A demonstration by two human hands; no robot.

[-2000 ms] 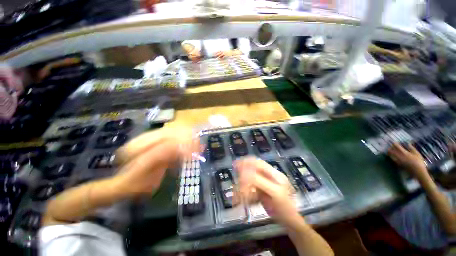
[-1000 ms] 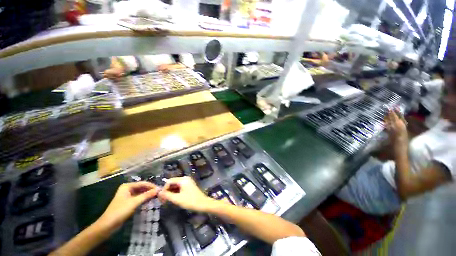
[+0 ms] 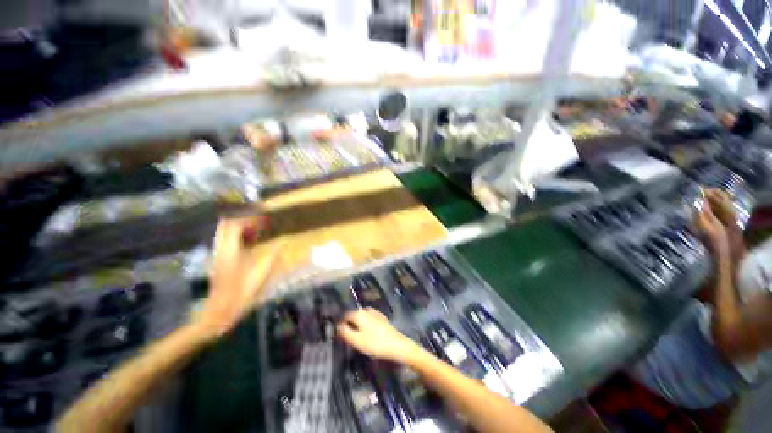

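A clear blister tray holds several black device housings in two rows. A sheet of small silver-white stickers lies over the tray's left end. My right hand is over the tray's middle left, near the sheet's top end, fingers curled; whether it holds a small piece is too blurred to tell. My left hand is raised left of the tray, at the plywood board's left edge, blurred. A dark reddish patch shows at its fingertips; I cannot tell whether it is held.
A plywood board lies behind the tray. A neighbouring filled tray is at left. A plastic bag hangs by the shelf post. A raised shelf crosses above. At right, another person's hand is over a tray of dark parts.
My hands were together above the sticker sheet; my left hand has moved up and left, away from my right. My right hand stays near the sheet's top. The camera view has shifted.
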